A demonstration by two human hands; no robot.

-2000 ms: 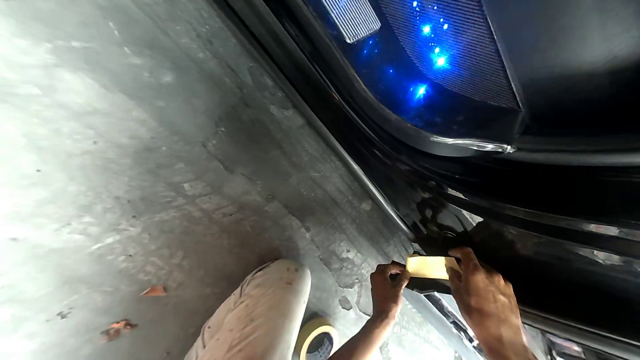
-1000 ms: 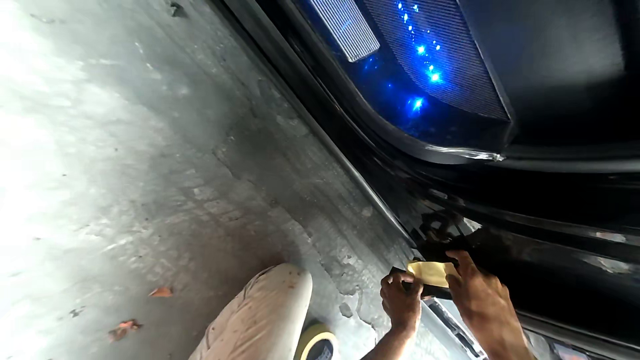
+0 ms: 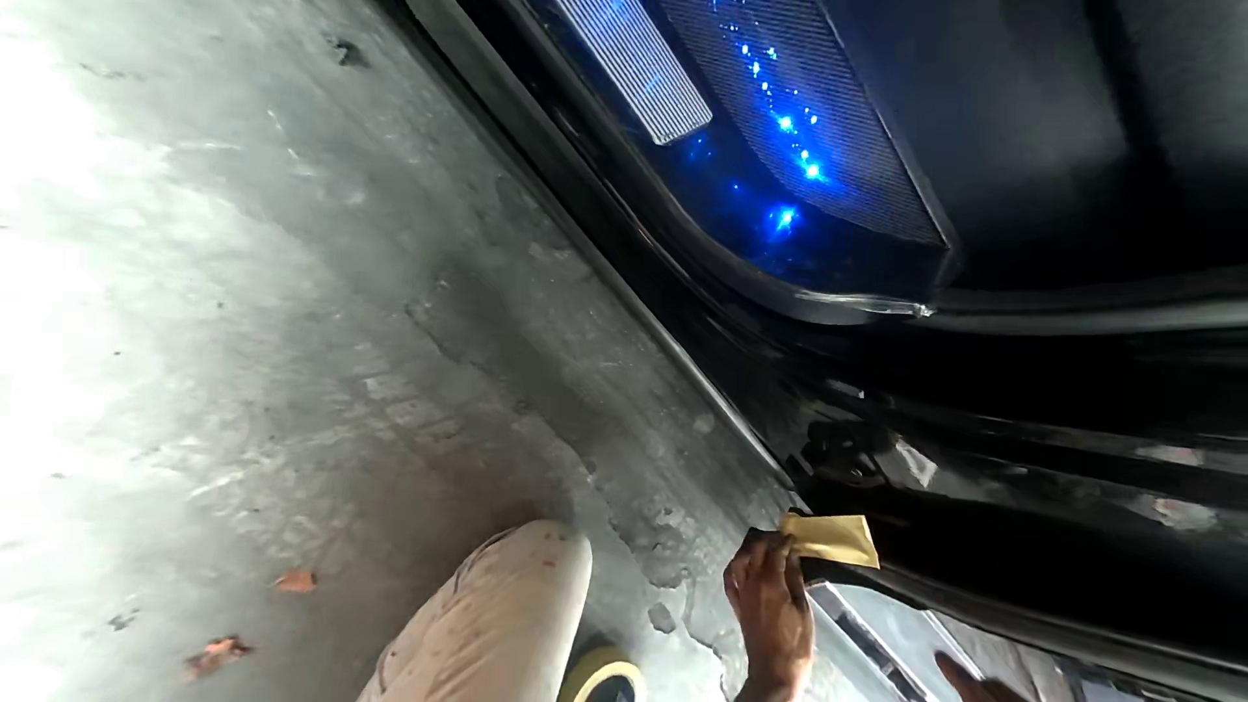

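A short strip of yellow masking tape (image 3: 834,540) lies across the dark edge of the car body near a door hinge (image 3: 846,456). My left hand (image 3: 772,604) is at the strip's left end, its fingertips pressed on or gripping it; which of the two I cannot tell. My right hand (image 3: 970,681) shows only in part at the bottom edge, away from the strip, its fingers mostly cut off by the frame. A roll of yellow masking tape (image 3: 603,675) is on the floor beside my knee.
The black car door sill (image 3: 682,361) runs diagonally over the grey concrete floor (image 3: 322,390). Above it is a trim panel with a speaker grille (image 3: 829,127) and blue lights. My knee (image 3: 517,604) is at bottom centre. Dry leaves (image 3: 216,656) lie at lower left.
My right hand has let go of the tape strip and moved down to the frame's bottom edge. My left hand remains at the strip's left end.
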